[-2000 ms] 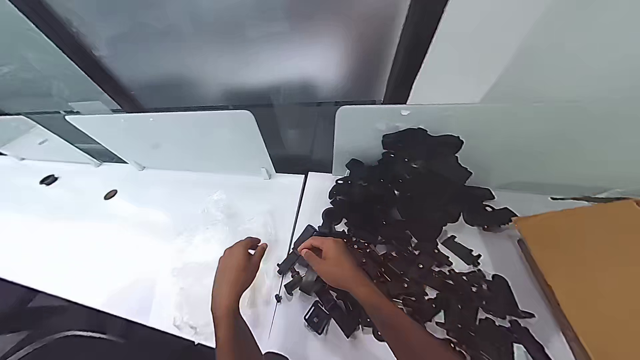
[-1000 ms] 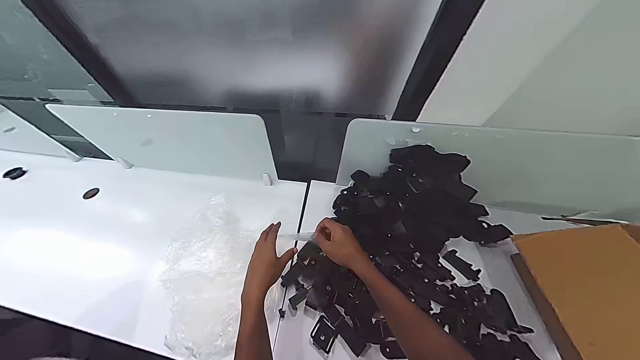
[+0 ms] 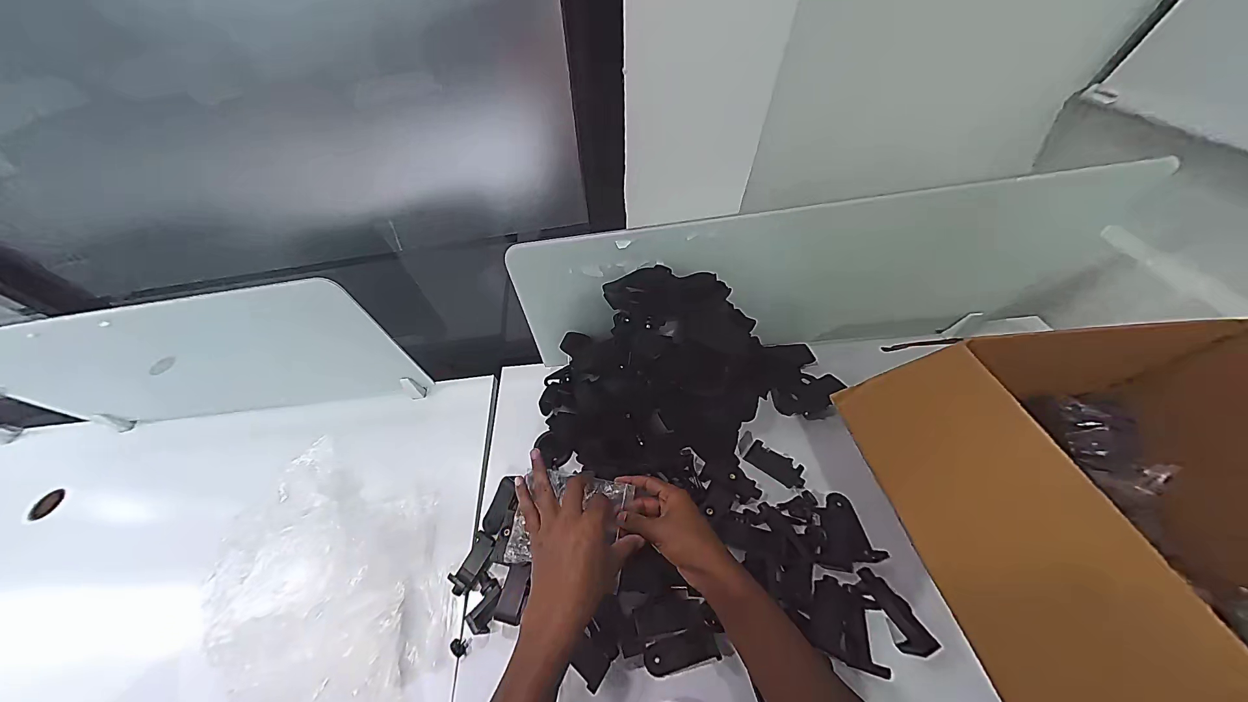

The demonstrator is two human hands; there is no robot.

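Observation:
A clear plastic bag (image 3: 519, 542) with small shiny contents lies over the near part of a heap of black plastic parts (image 3: 673, 390). My left hand (image 3: 575, 526) rests on it with spread fingers, its thumb toward the right. My right hand (image 3: 673, 526) pinches the bag's right end between thumb and fingers. Black parts surround both hands, and what lies beneath the palms is hidden.
A pile of clear plastic bags (image 3: 322, 585) lies on the white table at left. An opened cardboard box (image 3: 1024, 526) at right holds items in clear wrap. Frosted glass dividers (image 3: 829, 263) stand along the table's back. A round grommet (image 3: 47, 504) is at far left.
The view has swung right, showing the inside of the cardboard box. Both hands are now close together over the black parts, with a bag of shiny contents at them.

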